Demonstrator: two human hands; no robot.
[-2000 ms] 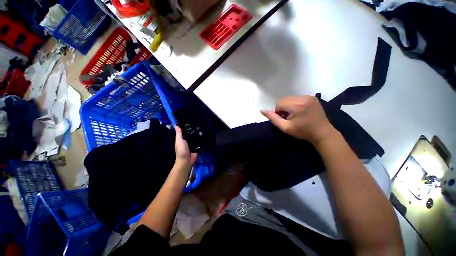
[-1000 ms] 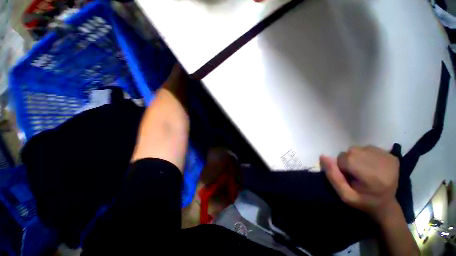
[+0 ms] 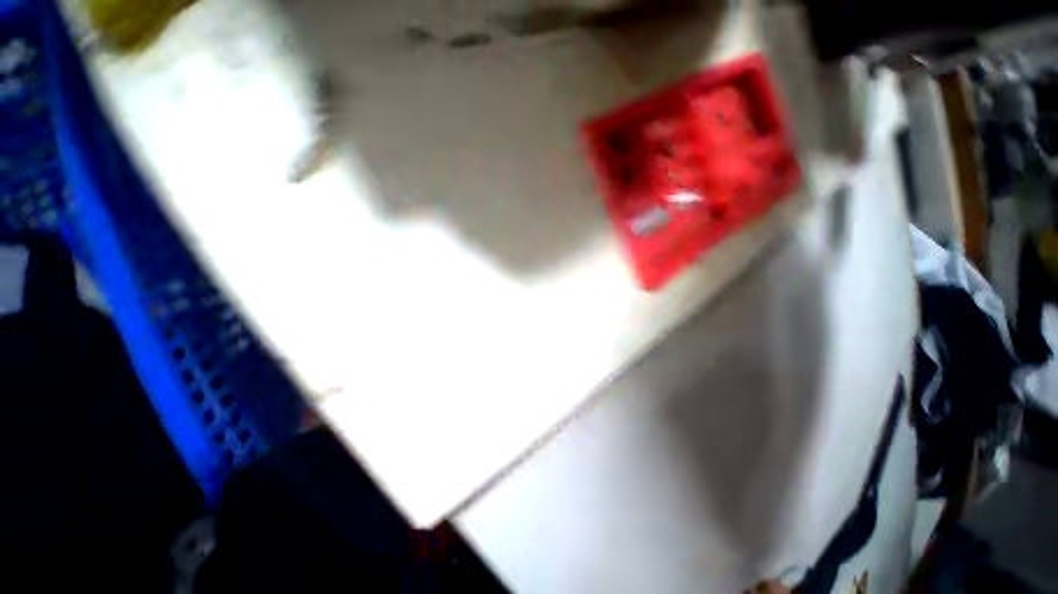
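The frame is blurred. Only a small bit of my right hand (image 3: 770, 587) shows at the bottom edge, beside the lower end of a narrow black strip (image 3: 866, 511) on the white table (image 3: 603, 499). Its fingers are cut off, so its grip is hidden. My left hand is not in view. Black fabric (image 3: 81, 429) hangs over the blue basket (image 3: 139, 319) at the left. A dark shape (image 3: 308, 511) lies below the table corner; I cannot tell whether it is cloth or my sleeve.
A red compartmented tray (image 3: 696, 168) lies on the adjoining tabletop (image 3: 406, 383), behind the seam between the two tops. A yellow item (image 3: 133, 17) is at the upper left. Black and white cloth (image 3: 963, 348) lies at the right edge, with blurred clutter behind it.
The view has swung so the red tray and table corner look larger and nearer. My right hand has dropped almost out of the bottom edge. My left forearm no longer shows clearly.
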